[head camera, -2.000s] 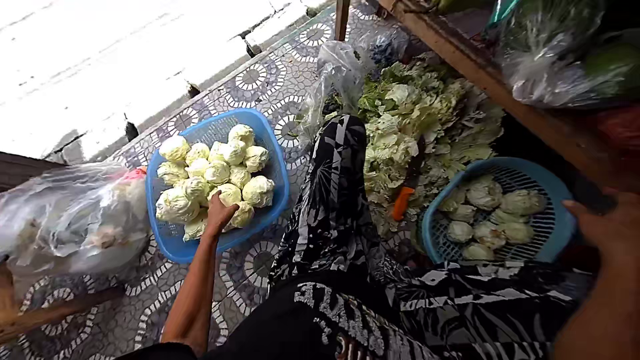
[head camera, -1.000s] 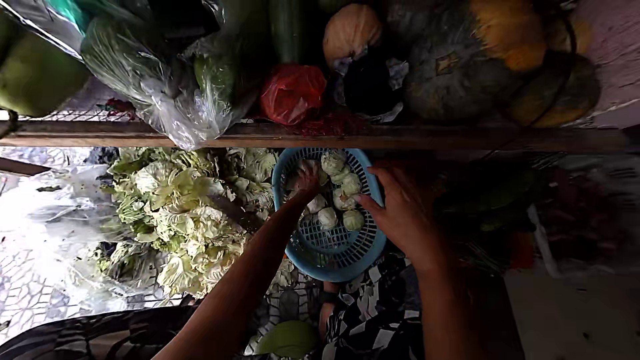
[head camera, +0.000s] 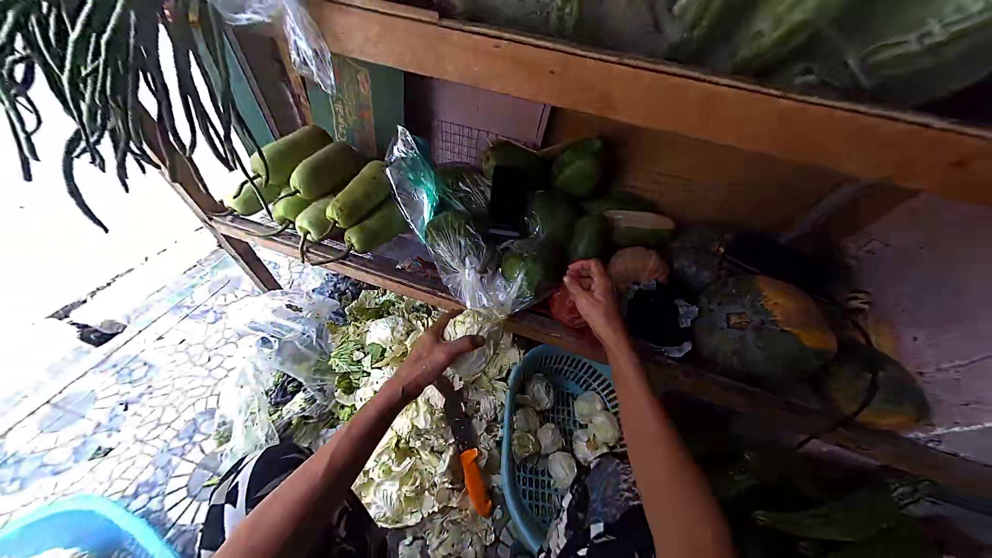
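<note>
My left hand (head camera: 435, 353) holds a pale cabbage head (head camera: 471, 341) between thumb and fingers, just below the shelf edge. My right hand (head camera: 593, 294) is at the shelf, its fingertips by a red plastic bag (head camera: 567, 307); whether they grip it I cannot tell. Below my hands, a blue plastic basket (head camera: 513, 465) holds several small cabbage heads (head camera: 550, 439). To its left lies a heap of loose cabbage leaves (head camera: 399, 457), with an orange-handled knife (head camera: 475, 482) resting on it, blade pointing up and left.
The wooden shelf (head camera: 372, 271) bears green gourds (head camera: 329, 170), clear plastic bags (head camera: 465, 256) and pumpkins (head camera: 763, 325). An upper wooden beam (head camera: 659, 89) crosses above. Long beans (head camera: 93, 85) hang at upper left. A light-blue tub (head camera: 85, 527) stands at lower left on the mosaic floor (head camera: 116, 403).
My left hand has left the blue basket and now has a cabbage head in it. My right hand has moved from the basket's rim up to the shelf. The view has turned.
</note>
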